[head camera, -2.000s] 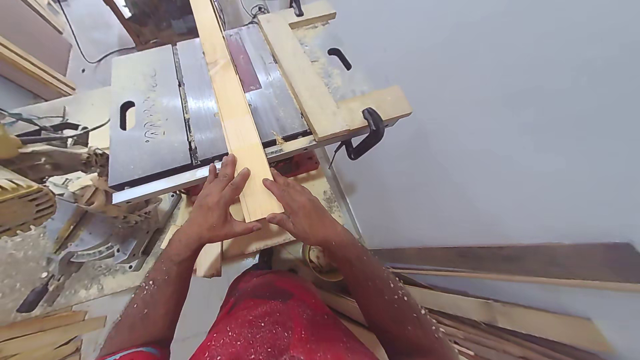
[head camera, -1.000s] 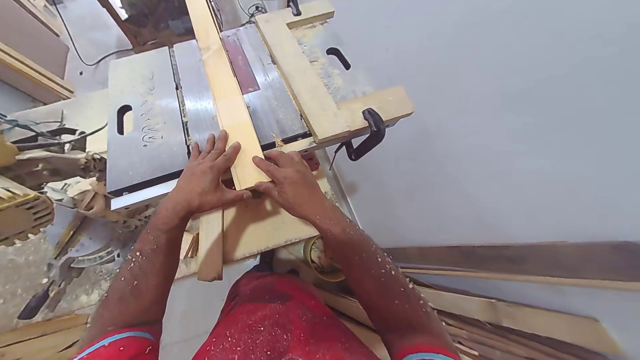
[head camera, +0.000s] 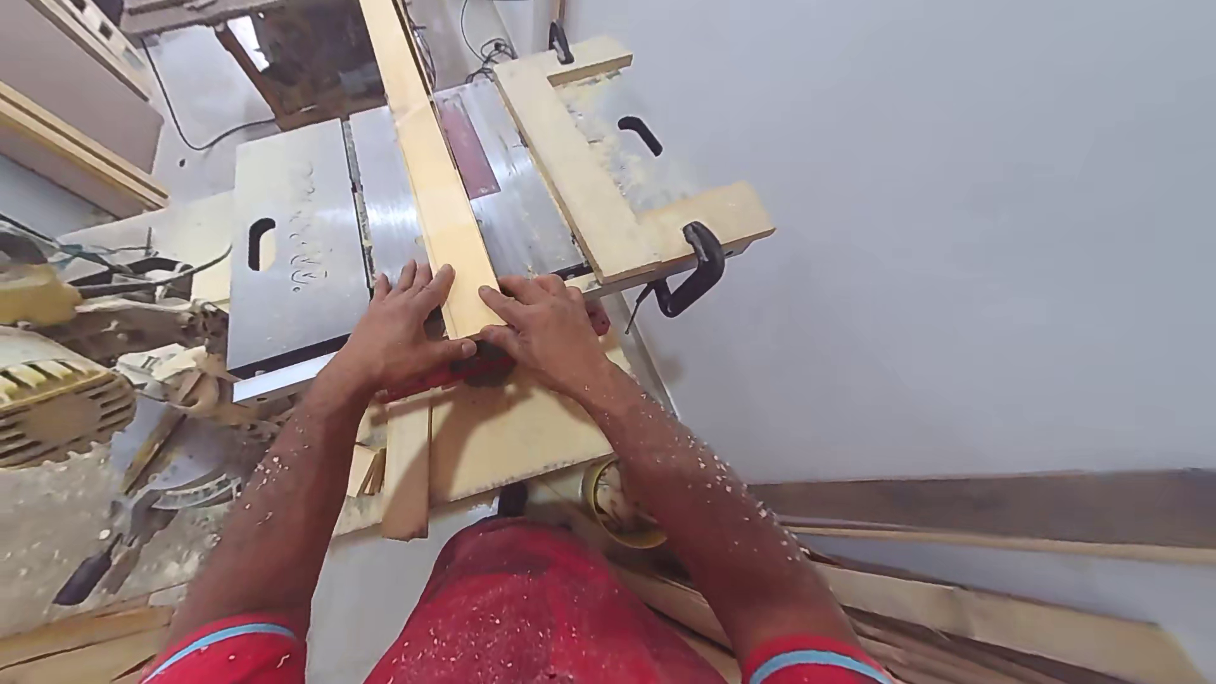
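Note:
A long pale wooden board (head camera: 439, 204) lies flat along the metal top of a table saw (head camera: 299, 228), its far end running past the top of the view. My left hand (head camera: 404, 328) rests at the board's near left edge with fingers spread and the thumb at the near end. On the opposite edge lies my right hand (head camera: 546, 332), thumb and forefinger against the board's near right corner. Right of the board are a reddish insert plate (head camera: 467, 152) and a wooden fence (head camera: 579, 171). The blade cannot be seen.
Black clamps (head camera: 698, 271) hold the fence boards near the wall. A miter saw (head camera: 62, 394) stands at left amid offcuts and sawdust. Below the table sit a wooden panel (head camera: 513, 442), a short wood strip (head camera: 407, 475) and a roll of tape (head camera: 598, 503). Long boards (head camera: 1007, 608) lie at lower right.
Both hands and the board have moved forward, away from my body, across the saw table. The short wood strip and panel below show more fully than two seconds ago.

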